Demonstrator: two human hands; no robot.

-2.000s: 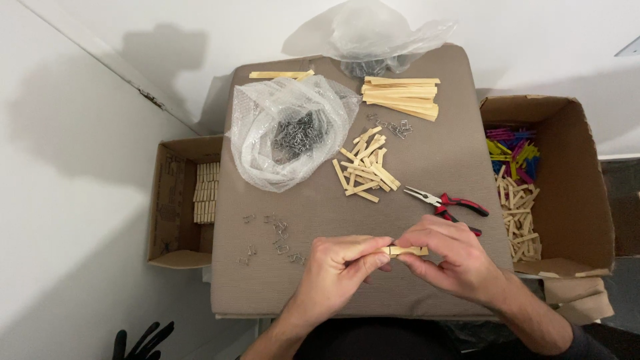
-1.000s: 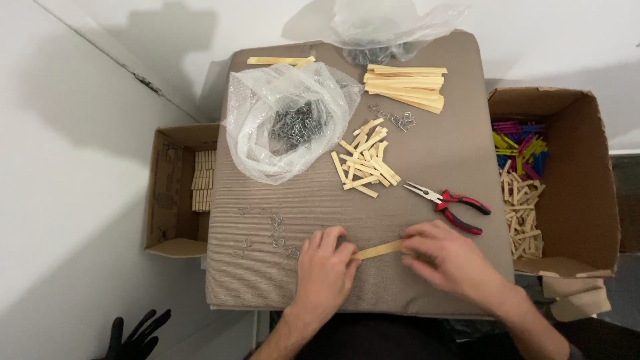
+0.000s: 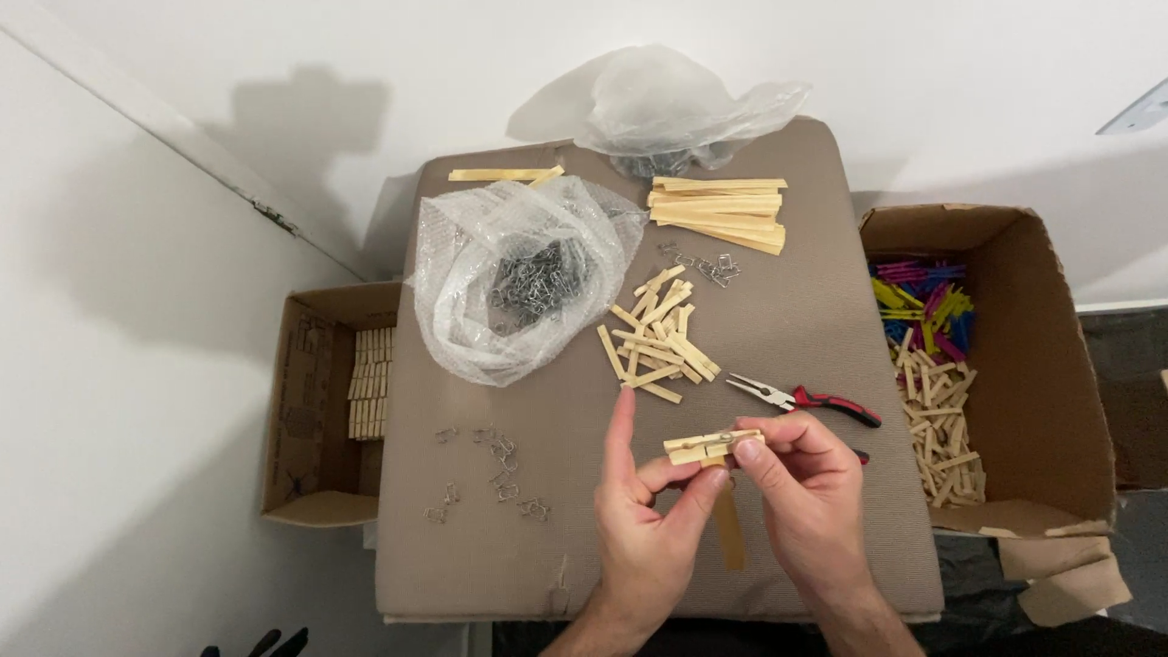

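Near the front of the padded surface, my left hand (image 3: 652, 502) and my right hand (image 3: 803, 484) hold a wooden clothespin (image 3: 698, 447) with a metal spring between them. My left index finger points up, off the clothespin. A flat wooden strip (image 3: 729, 529) hangs below it, its top by my left thumb. Beyond my hands lie a pile of loose wooden clothespin halves (image 3: 662, 338) and long-nose pliers (image 3: 803, 399) with red and black handles, partly behind my right hand. Loose wire springs (image 3: 500, 456) are scattered to the left.
A bubble-wrap bag (image 3: 447, 319) holds many springs. Behind are stacked wooden strips (image 3: 721, 205), more springs (image 3: 716, 267) and a clear plastic bag (image 3: 657, 100). A left cardboard box (image 3: 301, 401) holds rows of clothespins; the right box (image 3: 1031, 365) holds wooden pieces and colored plastic ones.
One second ago the flat strip lay between both hands; now it hangs down and a clothespin with a spring is in my fingers. Both hands have come closer together.
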